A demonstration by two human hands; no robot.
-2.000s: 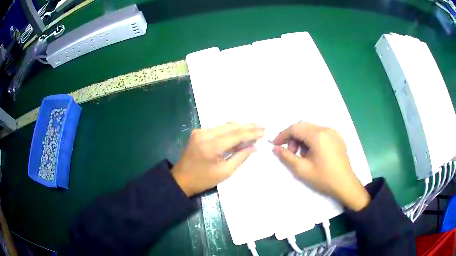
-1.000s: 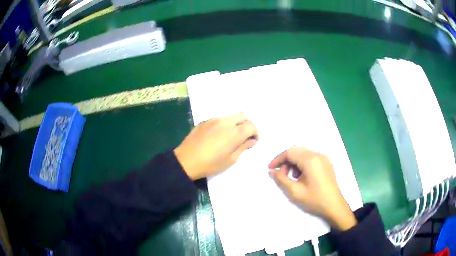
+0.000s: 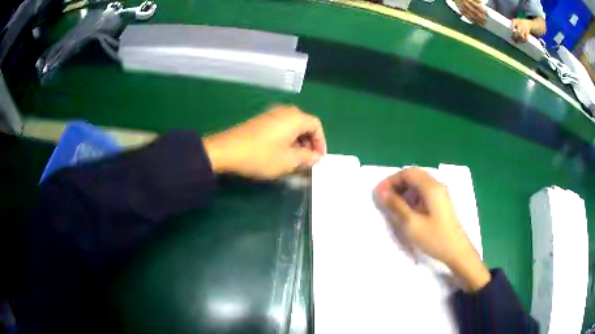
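Several white power strips (image 3: 352,261) lie side by side like one white sheet in front of me, overexposed, so their detail is lost. My left hand (image 3: 274,145) is at their far left corner, fingers curled with fingertips together at the edge. My right hand (image 3: 421,212) is over the far half of the strips, thumb and fingers curled in a pinch. Both hands are somewhat blurred, and I cannot tell whether either holds a small piece. The blue parts tray (image 3: 78,147) is at the left, partly hidden by my left sleeve.
A single strip (image 3: 209,57) with a bagged cord lies on the far green belt. A stacked batch of strips (image 3: 560,261) stands at right. Clear tape (image 3: 290,261) runs along the dark surface. Another person's hands (image 3: 496,18) hold a white strip at the far right, near blue crates (image 3: 564,19).
The view has tilted up and shifted, bringing in the person at the far right. My left hand has moved to the sheet's far left corner, and my right hand towards its far end.
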